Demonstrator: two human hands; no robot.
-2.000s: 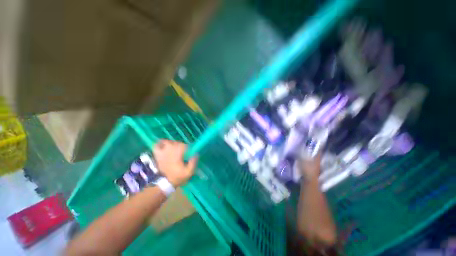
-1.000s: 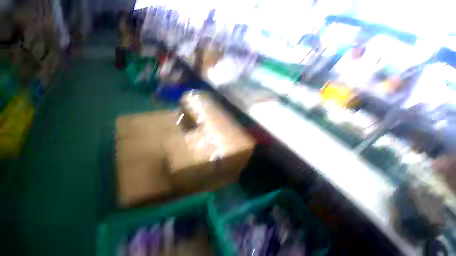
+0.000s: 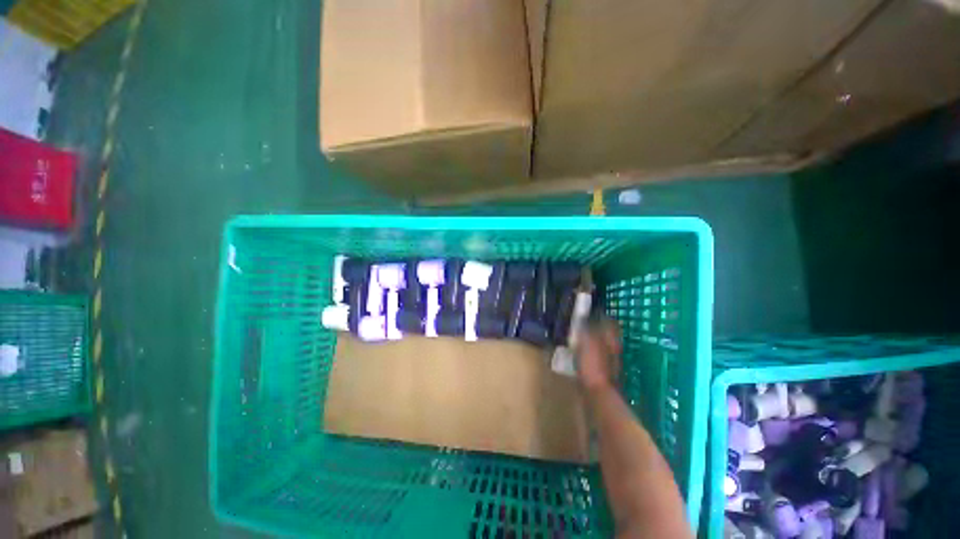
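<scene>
A green slotted crate (image 3: 463, 223) stands in the middle of the view. Inside it, a row of handheld mini fans (image 3: 432, 300), white, lilac and black, lies side by side along the far wall. Below the row, a brown cardboard pad (image 3: 453, 395) shows. My right hand (image 3: 600, 353) reaches into the crate at the right end of the row and is on a white fan (image 3: 579, 321); the fingers are blurred. My left hand is out of the picture.
A second green crate (image 3: 821, 360) at the lower right holds a loose heap of white, lilac and black fans. Large cartons (image 3: 432, 79) stand beyond the main crate. A red box (image 3: 37, 179), another green crate (image 3: 47, 358) and a carton (image 3: 44, 479) are at the left.
The view has swung down from the hall and bench onto the crate. My left hand, earlier on a crate rim, is out of view. My right hand has moved from the fan heap to the row.
</scene>
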